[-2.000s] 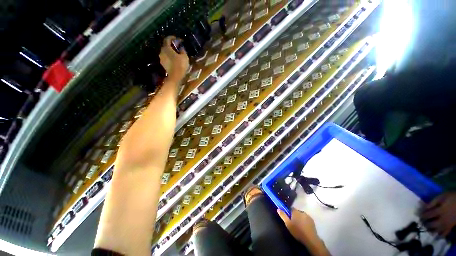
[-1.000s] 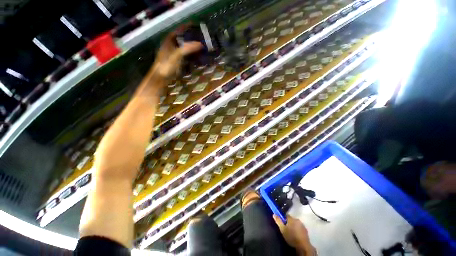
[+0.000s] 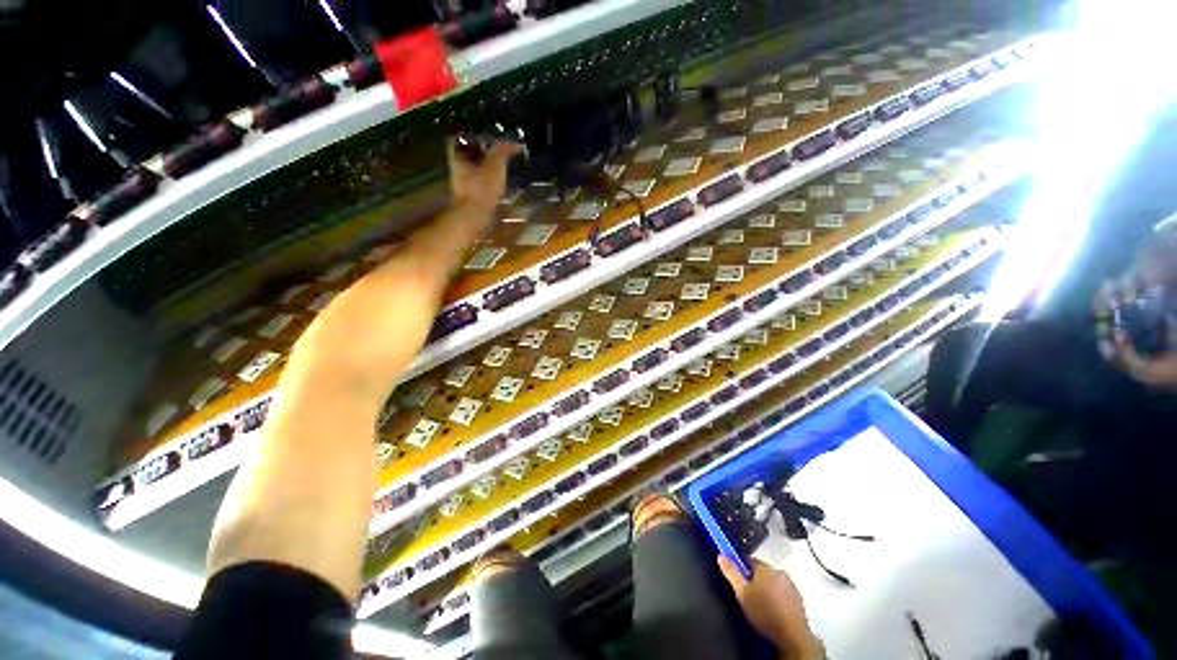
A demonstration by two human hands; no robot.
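My left hand (image 3: pixel 484 165) reaches into the upper shelf of the rack, its fingers closed around a dark power adapter (image 3: pixel 494 139). More black adapters (image 3: pixel 574 135) stand just right of it, with a thin cable (image 3: pixel 633 196) hanging over the shelf edge. They are dark and hard to tell apart. My right hand (image 3: pixel 774 603) grips the near left rim of the blue bin (image 3: pixel 949 477), its fingertips at the rim. In the bin, black adapters (image 3: pixel 742 516) with cables lie on a white sheet (image 3: pixel 904 529) at the left end.
White shelf edges (image 3: pixel 671 232) with rows of dark modules cross the view above my knees (image 3: pixel 684 587). A red tag (image 3: pixel 416 68) is on the upper shelf edge. Another person's hand (image 3: pixel 1142 316) holds something dark at the right. A bright light strip (image 3: pixel 1065 194) stands beside the rack.
The view has shifted, so the red tag appears further right. My left hand remains at the upper shelf adapters. The other person's hand has risen away from the bin. My right hand stays on the rim.
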